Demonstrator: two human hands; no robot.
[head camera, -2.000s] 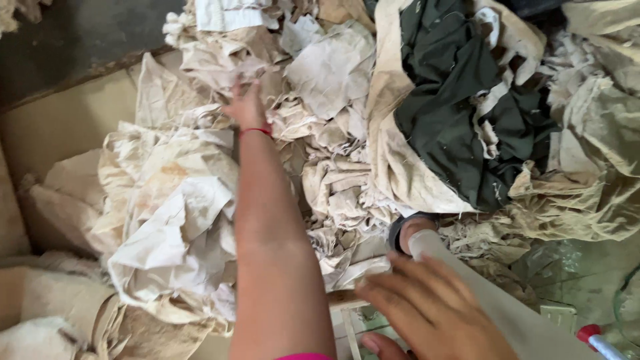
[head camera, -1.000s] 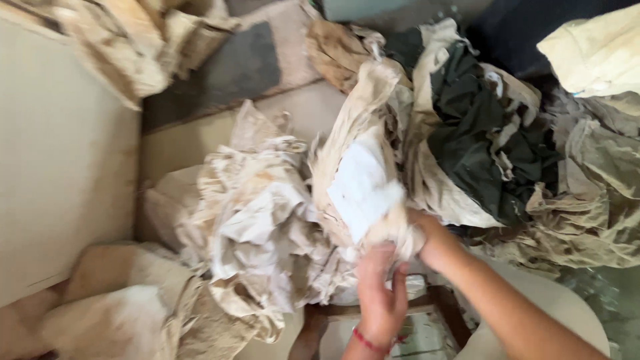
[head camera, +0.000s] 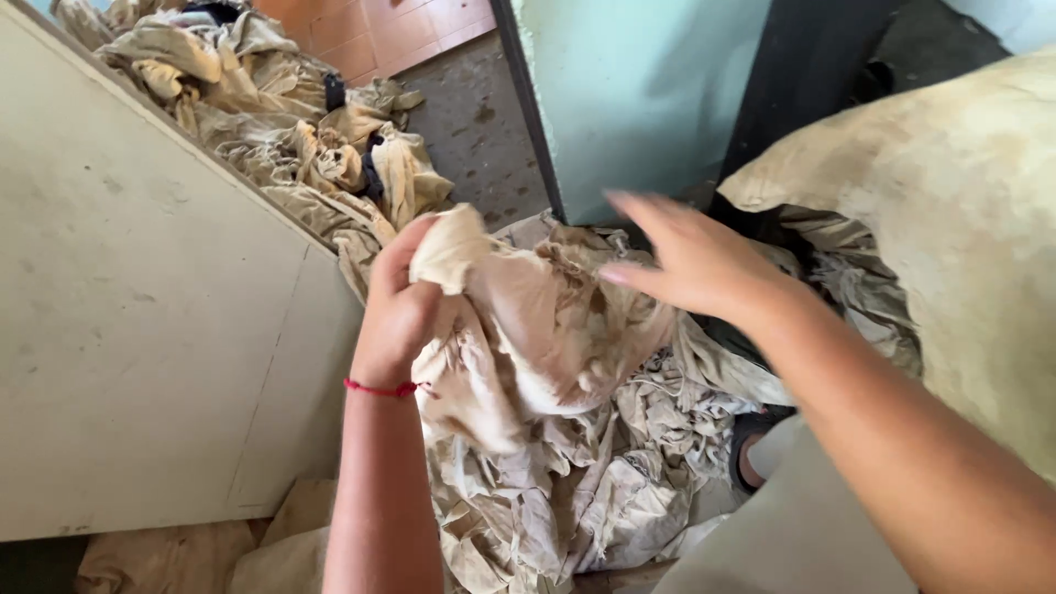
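My left hand (head camera: 404, 297), with a red string bracelet at its wrist, grips the gathered top of a cream cloth bundle (head camera: 528, 330) that hangs in loose folds. To the right of the bundle is my right hand (head camera: 685, 256), blurred, fingers spread, holding nothing. Below the bundle lies a heap of crumpled off-white cloth pieces (head camera: 627, 503) on the floor. The bundle's lower part overlaps the heap, so I cannot tell whether they touch.
A pale panel (head camera: 157, 289) stands at left, with a pile of beige rags (head camera: 313, 148) behind it. A light green panel (head camera: 635, 99) with a dark edge rises at the back. A large stained cream cloth (head camera: 949, 214) bulges at right. A shod foot (head camera: 751, 454) is beside the heap.
My left hand now holds a cloth bundle; two seconds ago it reached into the heap. My right hand, at the cloth one second ago, is now apart from it. The view has shifted strongly.
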